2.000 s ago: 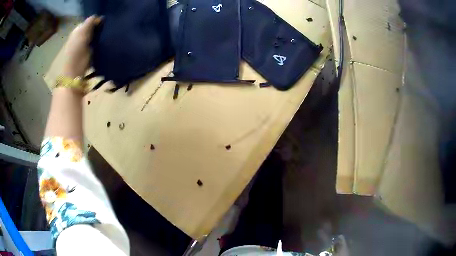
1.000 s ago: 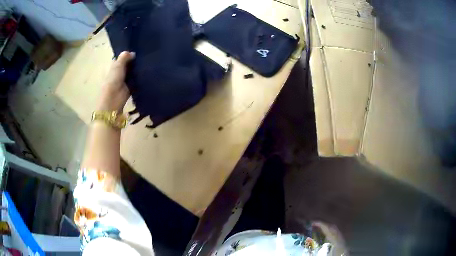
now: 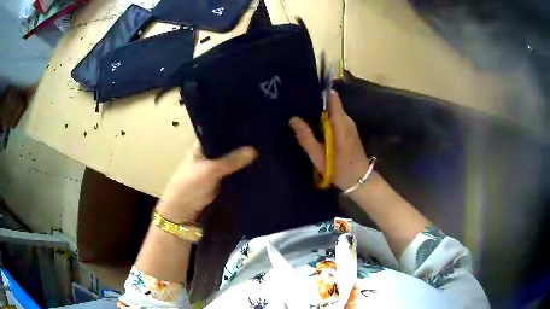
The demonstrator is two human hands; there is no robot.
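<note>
A stack of black fabric pouches [image 3: 241,90] with a grey looped logo is held over my lap, its top end over the cardboard. My left hand [image 3: 202,178] grips its left edge, thumb on top. My right hand [image 3: 338,142] is at its right edge and holds scissors [image 3: 327,136] with yellow handles, silver blades pointing up and away. The right thumb is near the pouch face. Whether the right fingers also grip the stack is unclear. The lower end of the stack merges with dark cloth.
Several black pouches [image 3: 145,63] lie on the tan cardboard [image 3: 66,114] at the upper left. Small dark offcuts dot the cardboard. More cardboard [image 3: 398,48] is at the upper right. A dark gap lies right of my hands. A pale frame is at the lower left.
My left hand has brought the bundle from the table to above my lap. My right hand has come into view with the scissors. The view has shifted, and the logo face now shows.
</note>
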